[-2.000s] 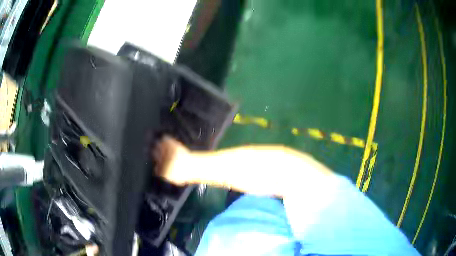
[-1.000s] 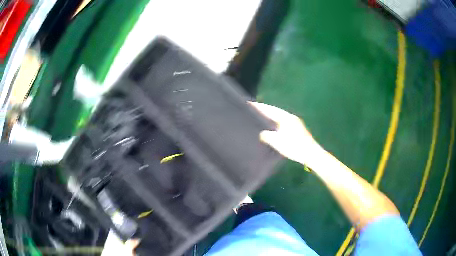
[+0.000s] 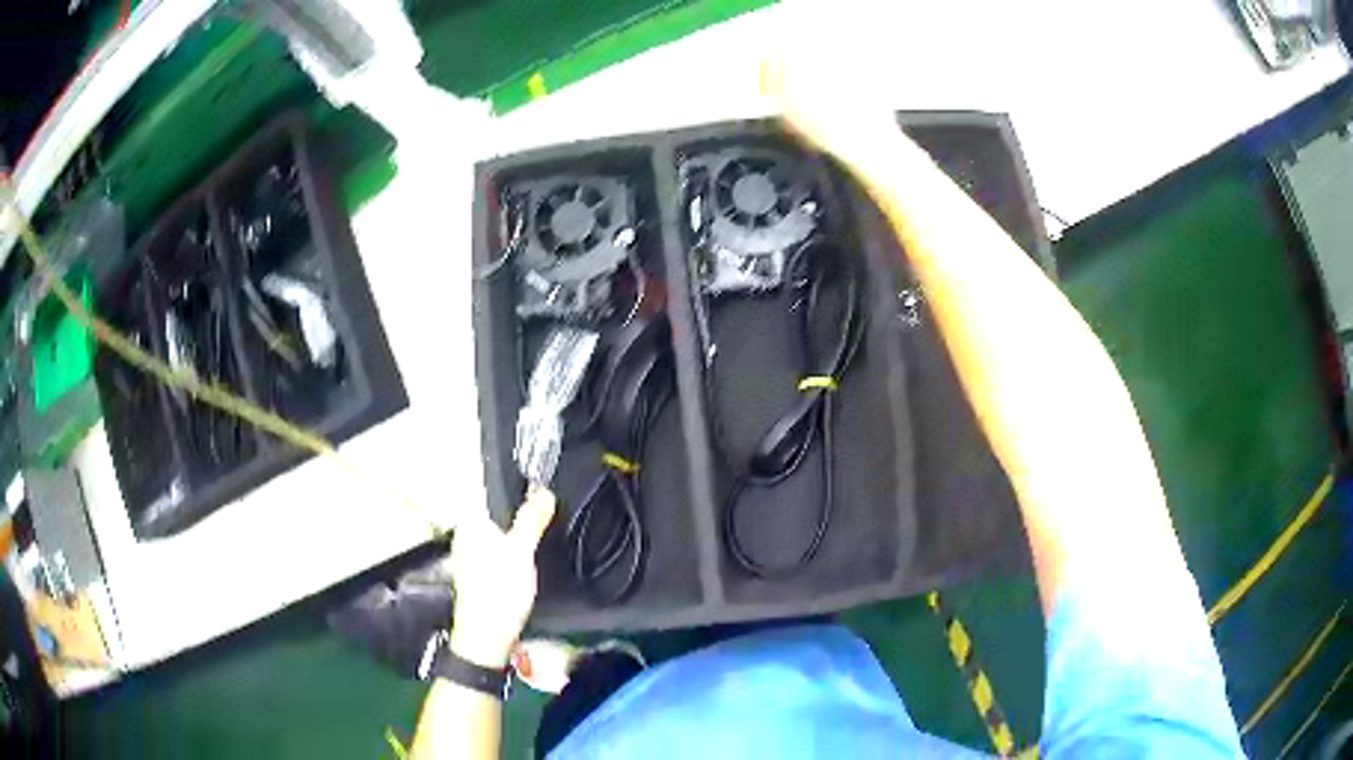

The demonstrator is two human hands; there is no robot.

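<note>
A black foam tray lies before me with long compartments. Two hold cooling fans at the top, and coiled black cables with yellow ties lie below them. A silvery bagged small part lies in the left compartment. My left hand grips the tray's lower left edge, thumb over the wall, just below the bag. My right arm crosses above the tray's right compartment. My right hand is beyond the far edge, washed out against the white bench, so its fingers cannot be made out.
The white bench runs behind and beside the tray. A second black tray holding dark units and silvery bags sits on it at left. A blurred yellowish strip crosses the left side. Green floor with yellow lines shows at lower right.
The tray was tilted and blurred in motion; now it lies squarer before me. My right hand has left its right edge and moved to the far side. The second tray now shows at left.
</note>
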